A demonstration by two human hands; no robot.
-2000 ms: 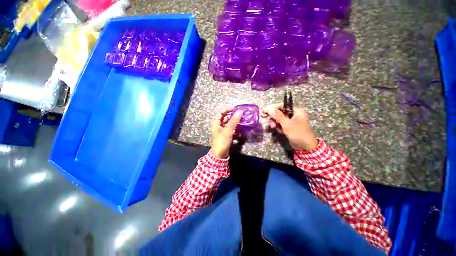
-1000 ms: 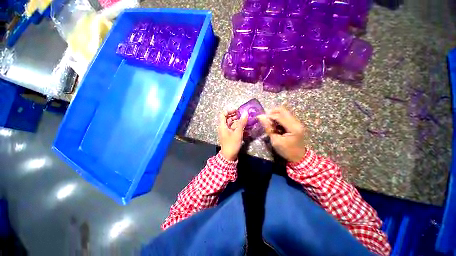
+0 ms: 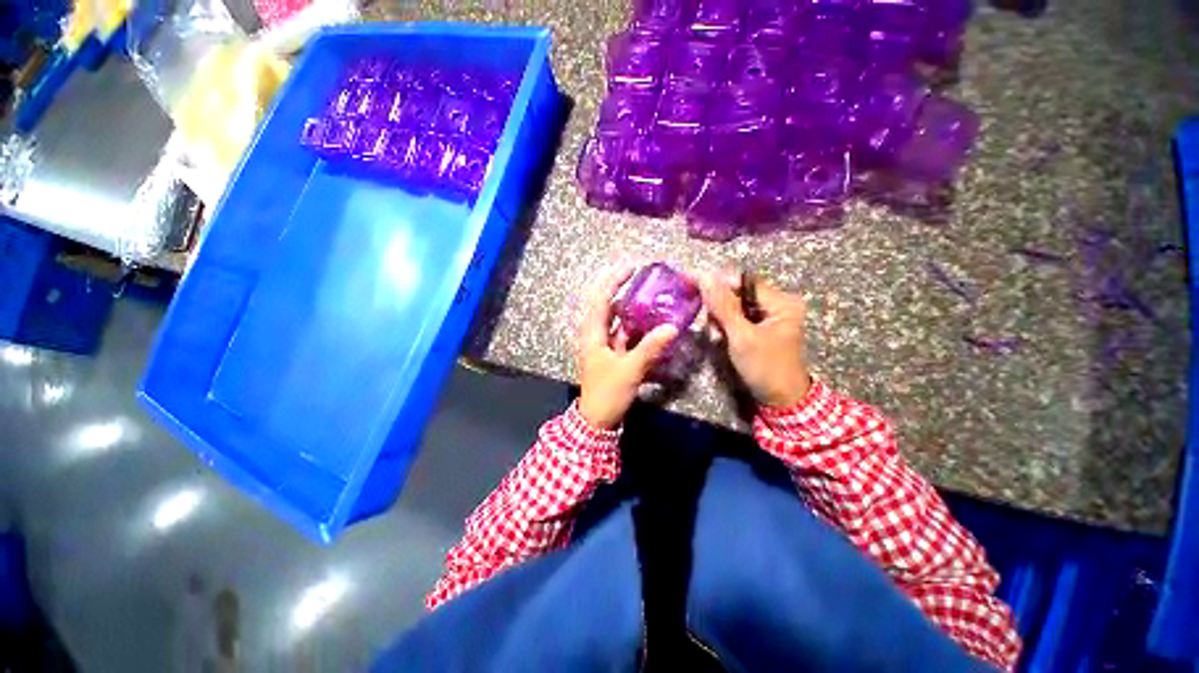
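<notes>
A translucent purple moulded part [image 3: 660, 297] is held just above the table's near edge. My left hand [image 3: 615, 358] is closed around its left side, thumb at its lower face. My right hand [image 3: 765, 339] is at the part's right side, with a small dark tool [image 3: 751, 297] mostly hidden between its fingers. A block of purple parts [image 3: 776, 112] lies on the table beyond my hands. The blue tray [image 3: 309, 329] is at the left, with neat rows of purple parts [image 3: 408, 132] at its far end.
The speckled tabletop [image 3: 868, 342] carries thin purple trimmings [image 3: 1111, 289] at the right. A blue tray edge [image 3: 1187, 329] stands at the far right. Clear plastic bags [image 3: 217, 99] with pale yellow pieces lie beyond the blue tray. Blue bins [image 3: 59, 296] are at the left.
The part has turned in my left hand, and my left thumb has moved lower on it. My right hand first closed in on the part, then drew slightly right. The view has shifted slightly.
</notes>
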